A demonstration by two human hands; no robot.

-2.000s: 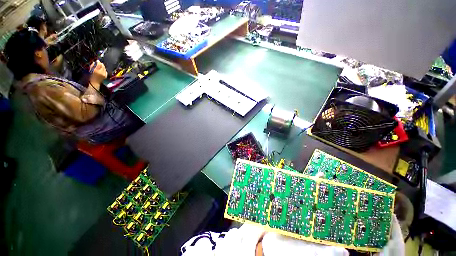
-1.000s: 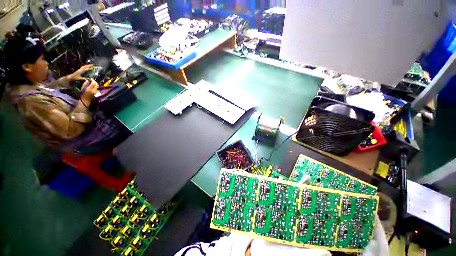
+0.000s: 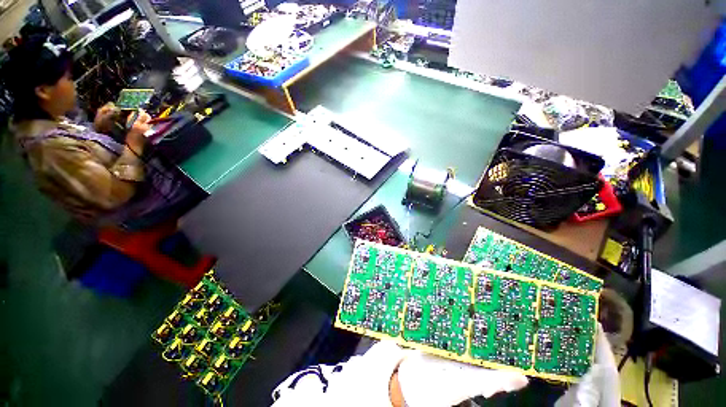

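Note:
A long green four-up PCB panel (image 3: 470, 310) with yellowish edges is held up with its solder-joint side facing me. My left hand (image 3: 454, 380), in a white glove, is under its lower edge; most of the fingers are hidden. My right hand (image 3: 605, 370), also white-gloved, is at the panel's right end, partly hidden behind it and cut off by the bottom edge. A second green PCB panel (image 3: 525, 258) shows behind the held one, partly covered.
A panel with yellow transformers (image 3: 208, 330) lies lower left. Behind the held panel are a small parts tray (image 3: 376, 229), a solder reel (image 3: 427, 187), a black fan (image 3: 537, 179) and a red tray (image 3: 601, 203). A soldering station (image 3: 681, 318) stands right. A person (image 3: 76, 167) sits left.
The view has shifted, moving the scene leftward overall. Since a second ago the held panel appears slightly higher, showing more of my left glove. The seated person's hands now show a small green board.

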